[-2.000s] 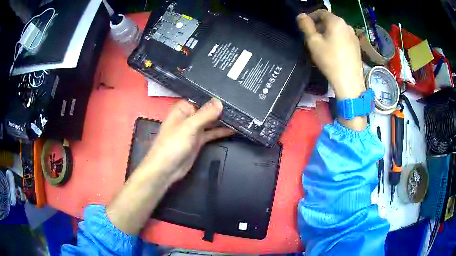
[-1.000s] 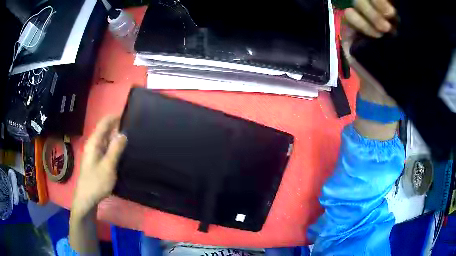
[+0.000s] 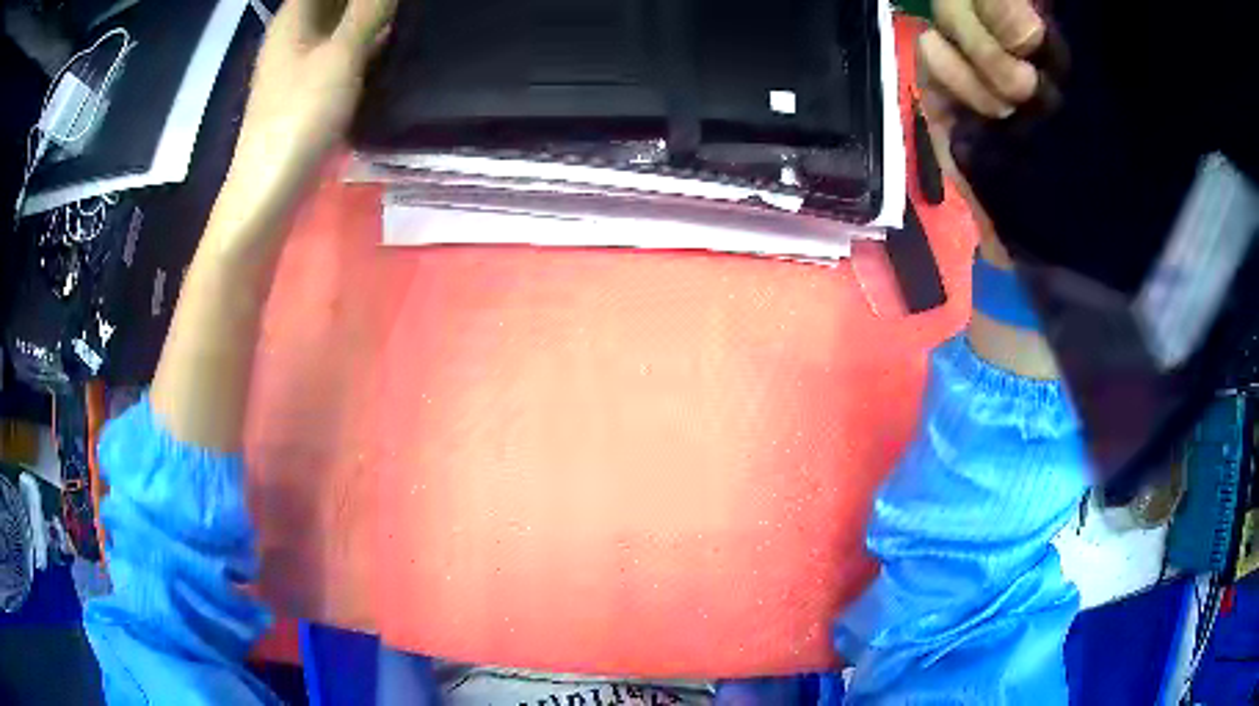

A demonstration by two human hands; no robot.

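My left hand point(image 3: 315, 62), cut off by the top edge, is at the left edge of a black back cover point(image 3: 566, 83) with a small white sticker. The cover lies on the stack of panels and white sheets point(image 3: 552, 225) at the mat's far edge. My right hand point(image 3: 983, 55) is at the upper right, its fingers closed on the edge of a large dark tablet body point(image 3: 1105, 124), held up close to the camera. The body is dark and blurred, with a pale patch on its face. It runs out of the picture at the right.
The red-pink mat point(image 3: 621, 441) lies in front of me. A dark strip point(image 3: 915, 259) lies beside the stack's right end. Black boxes point(image 3: 104, 297) with a white cable point(image 3: 76, 104) stand at the left. The held body hides most of the right-hand tool area.
The back cover has moved from the mat up onto the stack, along with my left hand. The tablet body has moved from over the mat to the right, in my right hand.
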